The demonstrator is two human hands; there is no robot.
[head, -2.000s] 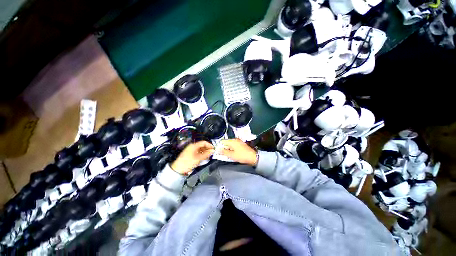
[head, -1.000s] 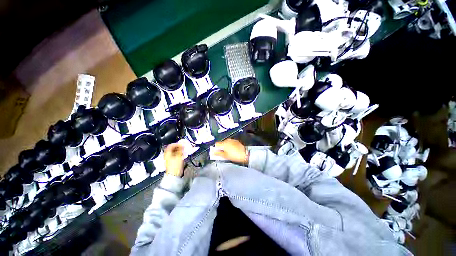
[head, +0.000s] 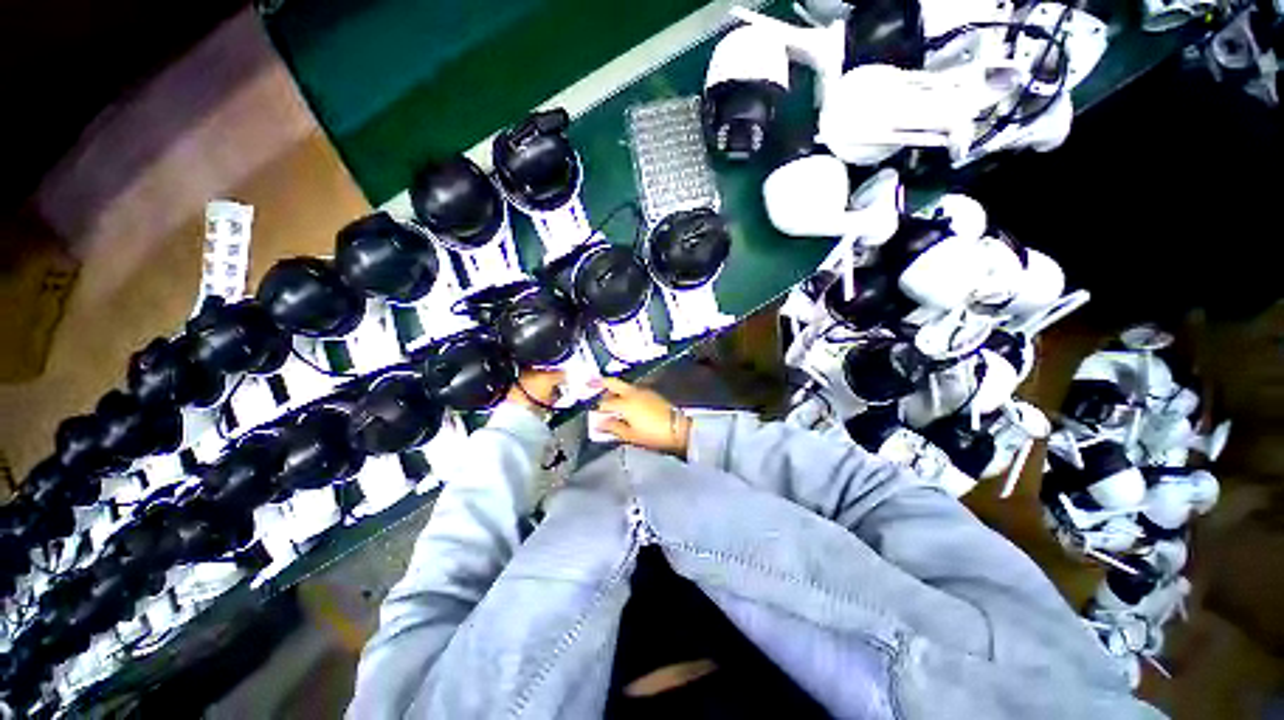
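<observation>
Black-and-white security cameras stand in two long rows on the green bench. My left hand (head: 538,387) is at the white base (head: 575,374) of a front-row camera (head: 539,328), its fingers partly hidden; whether it grips the base cannot be told. My right hand (head: 644,418) is just right of it, fingertips near the same base, with a small white piece (head: 604,425), perhaps a label or backing, held under the fingers. Two more front-row cameras (head: 611,283) (head: 689,249) stand to the right of it.
A gridded sheet (head: 673,158) lies behind the right end of the front row. Loose cameras (head: 901,106) are heaped at the right, more (head: 972,288) below the bench edge and further right (head: 1134,464). A printed label sheet (head: 225,253) lies on the brown board (head: 289,155).
My left hand has moved from the bench edge up and right to the camera base. My right hand stays close by, fingers now reaching toward the same base. The cameras remain in their rows.
</observation>
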